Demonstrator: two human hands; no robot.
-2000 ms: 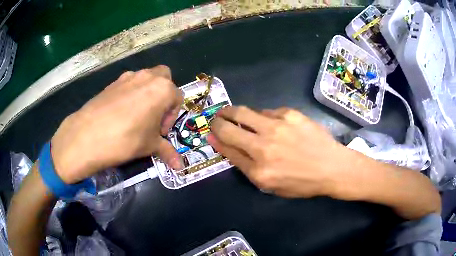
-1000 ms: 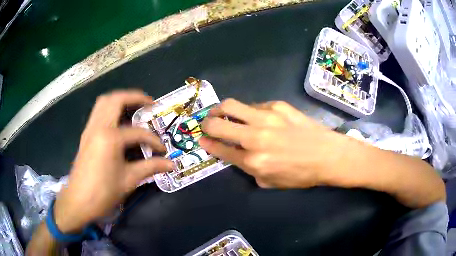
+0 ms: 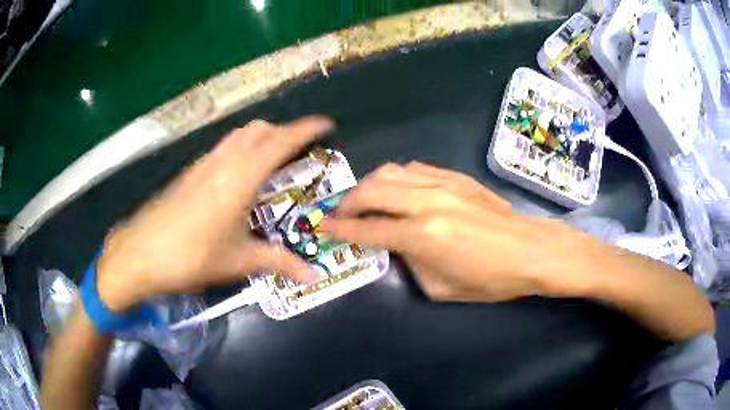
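Observation:
An open white power strip housing lies on the black bench in front of me, with brass strips, thin wires and a green circuit board inside. My left hand is over its left side, blurred, with thumb and fingers spread apart and nothing seen between them. My right hand is at the housing's right side, its fingertips on or just above the board; what they touch is hidden. The white power cord leaves the housing at the lower left.
Another open housing lies at the right, with one more behind it and stacked slotted units beside them. Bagged cords lie at both sides. A housing shows at the bottom edge. A pale rail borders the green conveyor.
My left hand has moved back in over the housing from the left, its fingers still spread. My right hand stays at the board. The housing sits slightly lower and farther right in view.

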